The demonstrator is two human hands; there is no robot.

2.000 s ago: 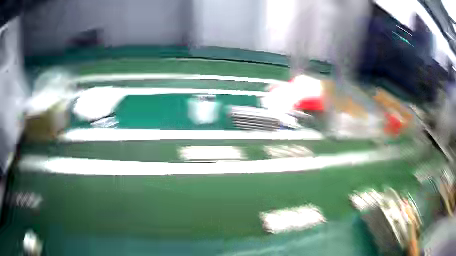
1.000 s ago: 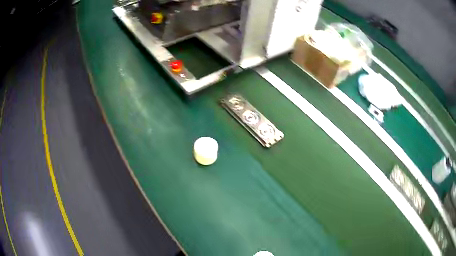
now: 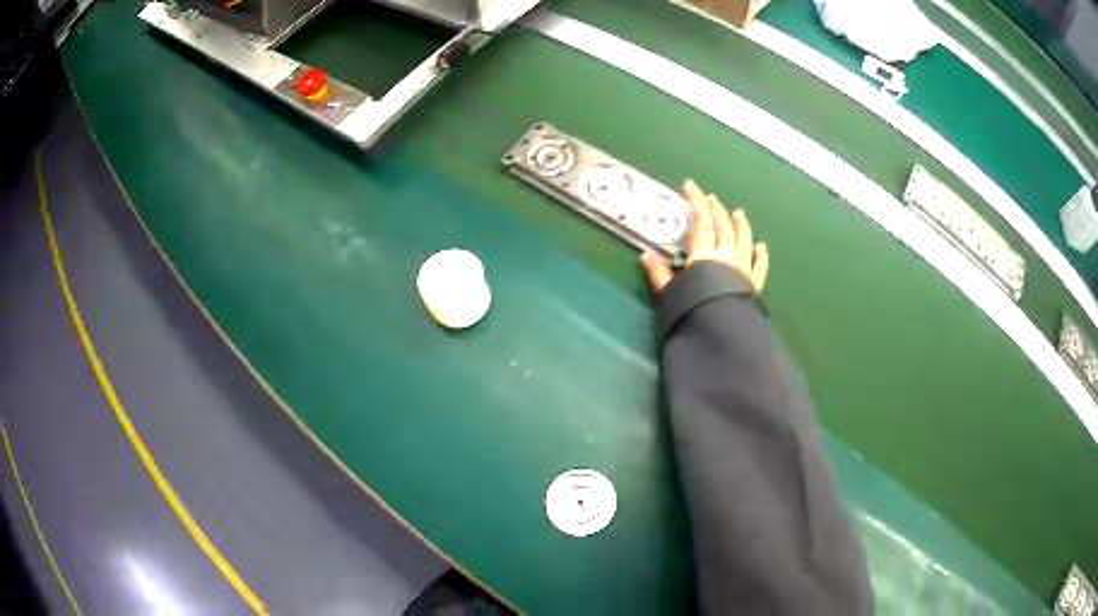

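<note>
A silver-grey fixture plate (image 3: 578, 181) with three ringed round wells lies slantwise on the green belt in the upper middle. My right hand (image 3: 713, 241), bare with a dark grey sleeve, is at its right end, thumb on the near side and fingers at the far side, holding it. A short white round pot or roll (image 3: 454, 289) stands on the green bench left of and below the plate. A flat white disc (image 3: 580, 502) with rings and a centre hole lies nearer to me. My left hand is not in view.
A machine's metal base (image 3: 247, 63) with a red button (image 3: 312, 84) stands at the upper left. Another fixture plate (image 3: 967, 231) lies by the white strip at right, with more at the right edge. A white bundle (image 3: 879, 27), white bottle (image 3: 1081, 219) and cardboard box (image 3: 726, 9) are beyond.
My right hand has come into view and taken hold of the fixture plate's right end. The view has shifted, so the flat disc now shows whole and the machine sits further up and left.
</note>
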